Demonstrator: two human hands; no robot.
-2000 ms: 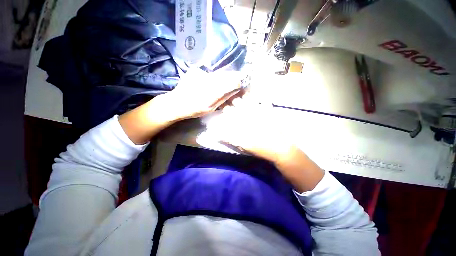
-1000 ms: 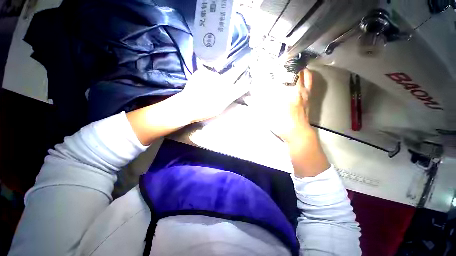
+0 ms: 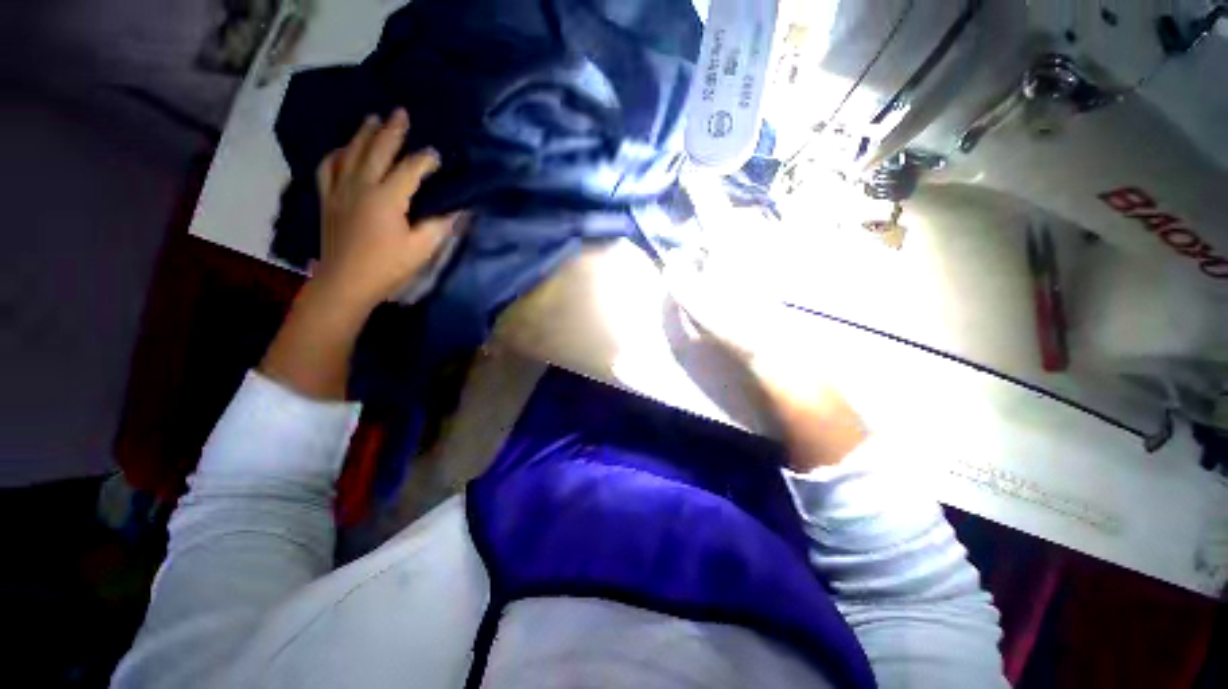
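The navy garment piece (image 3: 539,121) lies bundled on the table left of the needle, shiny and wrinkled near the lamp. My left hand (image 3: 381,215) grips the cloth at its left side, fingers spread on top and thumb at the near edge. My right hand (image 3: 741,357) is near the front of the machine bed, below the needle area. Its fingers are washed out by glare, so I cannot tell whether they hold cloth. The presser foot area (image 3: 882,189) is partly lost in white glare.
The white machine head with red lettering (image 3: 1161,229) is at the right. Red-handled snips (image 3: 1048,303) lie under its arm. A dark rod (image 3: 970,366) runs along the bed. A pale label strip (image 3: 727,88) hangs over the cloth. A purple apron (image 3: 646,518) covers my lap.
My left hand has moved from near the needle to the cloth's left side. My right hand has come back from beside the presser foot towards the table front. The view has shifted.
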